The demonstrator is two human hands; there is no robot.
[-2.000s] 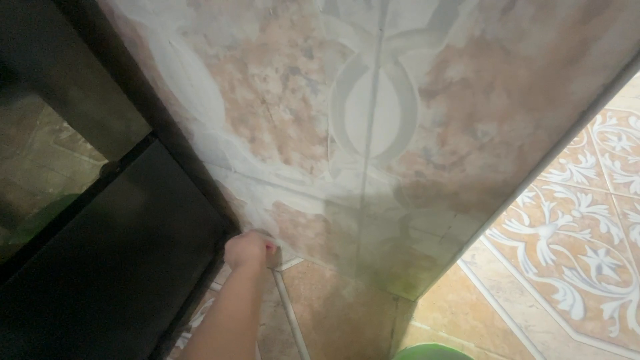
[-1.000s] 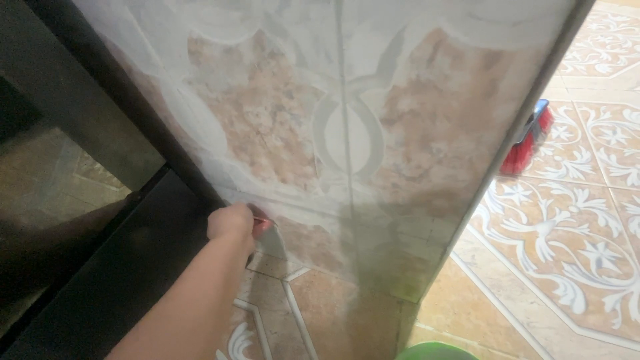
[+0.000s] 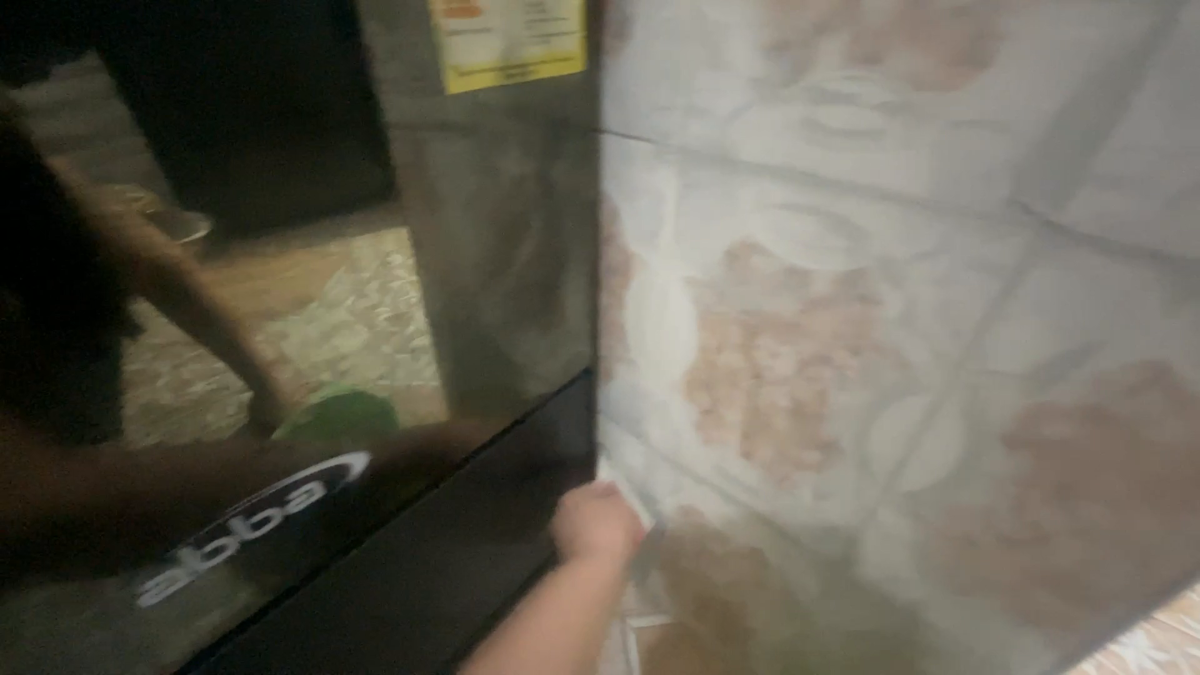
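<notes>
My left hand (image 3: 598, 525) reaches from the bottom of the view into the narrow corner between a black abba appliance (image 3: 412, 562) and a marbled tile wall (image 3: 787, 375). Its fingers are curled around what looks like a thin, pale thing (image 3: 642, 511) with a reddish edge, held against the low part of the wall. Blur and the fingers hide most of that thing, so its kind cannot be told. My right hand is out of direct view. The appliance's glossy front reflects an arm and a green round container.
A yellow-edged label (image 3: 516, 42) bearing writing is stuck high on the appliance's front. Tiled floor (image 3: 647, 647) shows below my hand, and patterned floor tiles (image 3: 1158, 637) lie beyond the wall's edge at lower right.
The view has swung left toward the appliance, whose front now fills the left half. The red-bristled brush and the green rim from one second ago are out of direct view. My left hand remains low by the wall.
</notes>
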